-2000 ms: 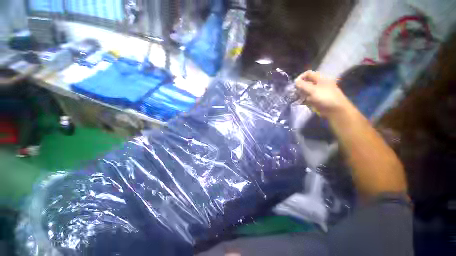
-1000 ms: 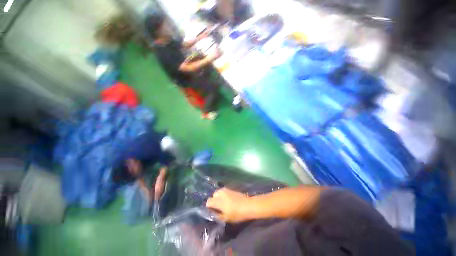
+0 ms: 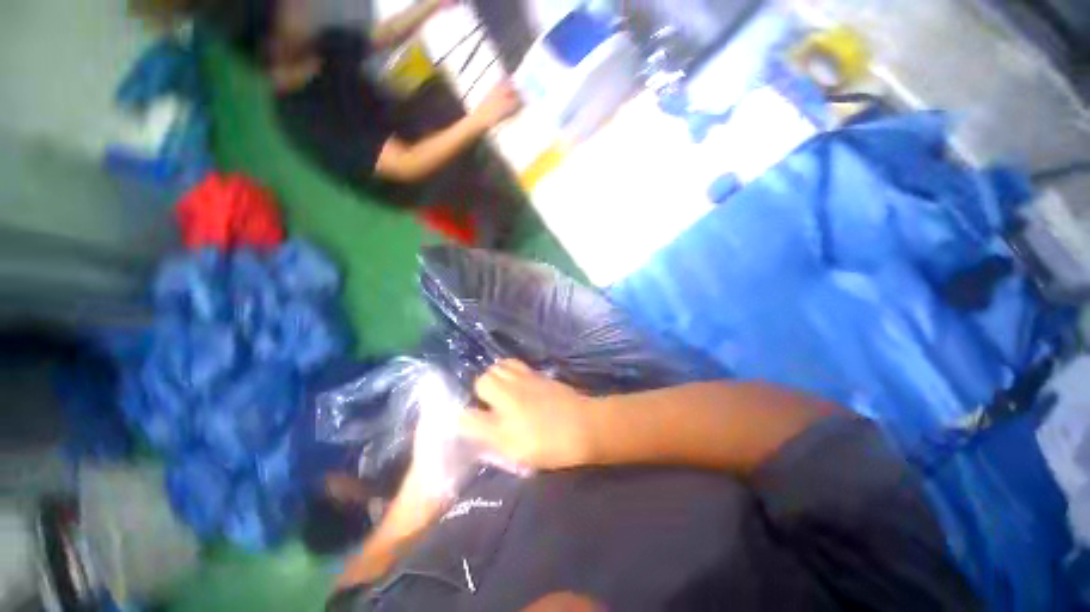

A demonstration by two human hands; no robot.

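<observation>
A bagged garment, dark cloth under clear glossy film, lies against the front of my body and points away from me. My right hand comes in from the right and is closed on its film near my chest. My left hand is beside it, pale and blurred, with loose clear film over and around it. Its fingers cannot be made out. The lower end of the garment is hidden by my hands and arms.
Blue plastic bags cover the near bench on the right, with a yellow roll behind. A person in dark clothes sits at the bench. Full blue sacks and a red bundle stand on the green floor at left.
The view has swung from the window and bench towards the aisle. The bagged garment, earlier stretched wide across the view, is now close to my chest, and my left hand has come in beside my right.
</observation>
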